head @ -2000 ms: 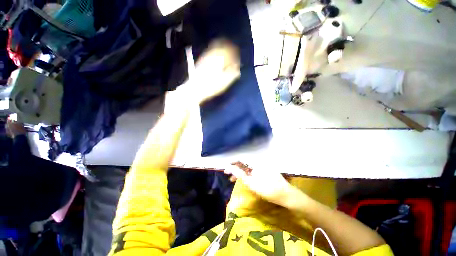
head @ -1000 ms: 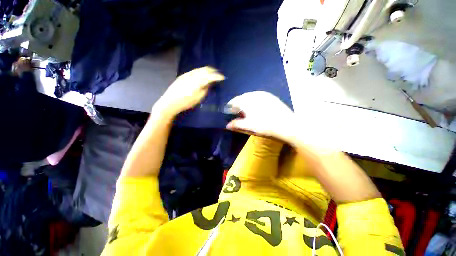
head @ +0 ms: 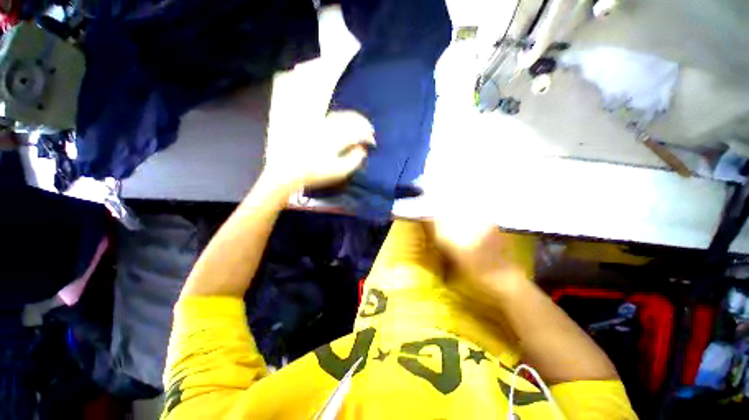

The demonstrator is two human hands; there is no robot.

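Observation:
A navy fabric panel [head: 384,98] runs from the top of the view down to the table's front edge. My left hand [head: 324,152] is at the panel's lower left side, fingers curled on the cloth, gripping its edge. A dark fold lies under its fingers. My right hand [head: 464,225] is blurred and overexposed at the table's front edge, just right of the panel's lower end. Whether it holds anything cannot be told.
A dark garment heap [head: 131,90] lies at left, beside a grey-green machine part [head: 41,78]. Sewing machine parts [head: 538,70], a white rag [head: 628,78] and a wooden-handled tool [head: 667,156] are at right. Red-rimmed baskets [head: 657,328] stand below the table.
The panel shows narrower, its right edge now further left. My right hand has moved off the cloth, right and down. My left hand remains at the panel's lower left.

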